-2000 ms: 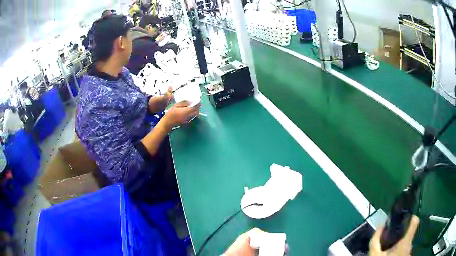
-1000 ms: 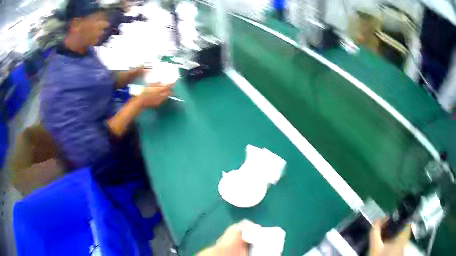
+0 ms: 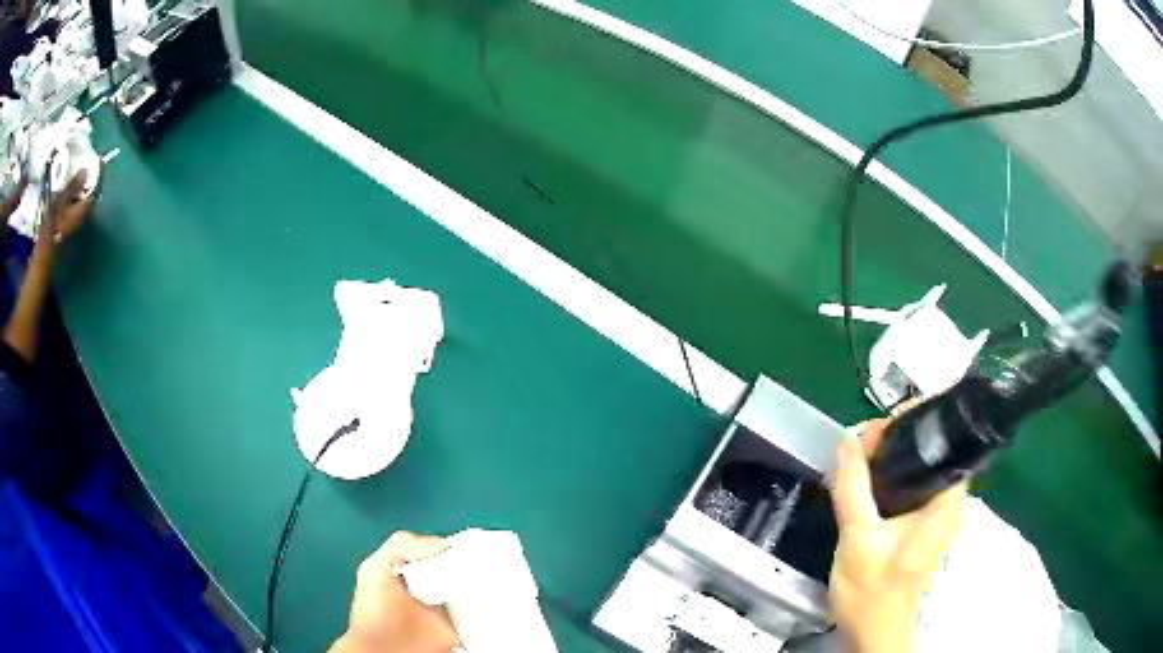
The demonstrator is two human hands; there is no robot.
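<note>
My left hand [image 3: 395, 606] holds a white plastic housing [image 3: 491, 593] low over the front of the green bench, cut off by the bottom edge. My right hand [image 3: 899, 542] is shut around the black electric screwdriver [image 3: 944, 440], above the right side of the grey metal screw feeder [image 3: 797, 415]. The feeder's top is open, with a dark drum inside. The screwdriver's tip and any screw on it cannot be seen. A white unit with a black cable [image 3: 364, 389] lies on the bench, left of the feeder.
Another person's hand [image 3: 70, 204] holds white parts at the far left, near a second feeder [image 3: 185, 70]. A white part [image 3: 925, 344] lies behind the screwdriver. A clear bag [image 3: 995, 593] is right of the feeder. A black cord [image 3: 848, 242] loops above. Blue material [image 3: 77, 574] is at lower left.
The view has swung right and down, so the bench things appear further left. The screwdriver is still in my right hand, now beside the feeder. The left hand still holds the housing.
</note>
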